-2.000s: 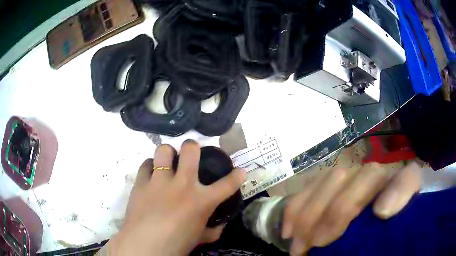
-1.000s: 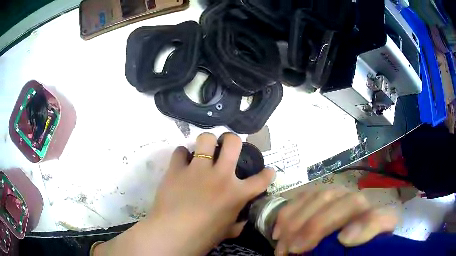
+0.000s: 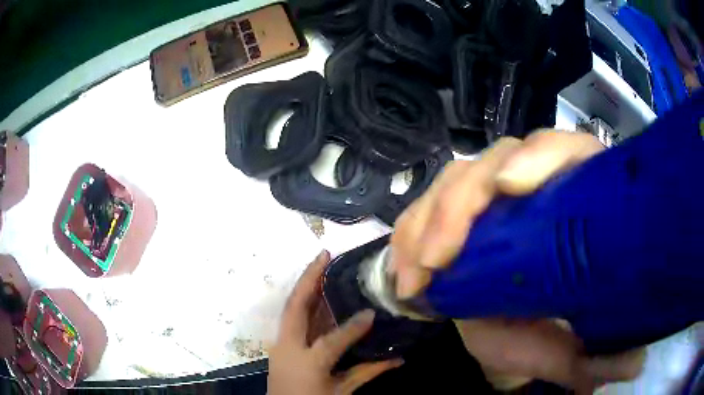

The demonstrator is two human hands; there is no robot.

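My left hand [image 3: 320, 339] holds a unit with a black top [image 3: 347, 289] and a pink side at the front edge of the white bench. My right hand [image 3: 463, 200] grips the pale nose of a large blue electric screwdriver [image 3: 571, 239]. The nose is over the black top; its tip is hidden. Black frames [image 3: 282, 127] with round holes lie in a pile behind the unit.
Pink housings [image 3: 139, 231] with green-edged boards and wires stand at the left. A smartphone [image 3: 231, 50] lies at the back edge. A silver-white metal box [image 3: 606, 100] is partly hidden behind my right arm, near a blue bin [image 3: 654, 58].
The screwdriver and my right hand have risen from the lower right to over the unit. My left hand has shifted, showing more of the black top. The view has moved left.
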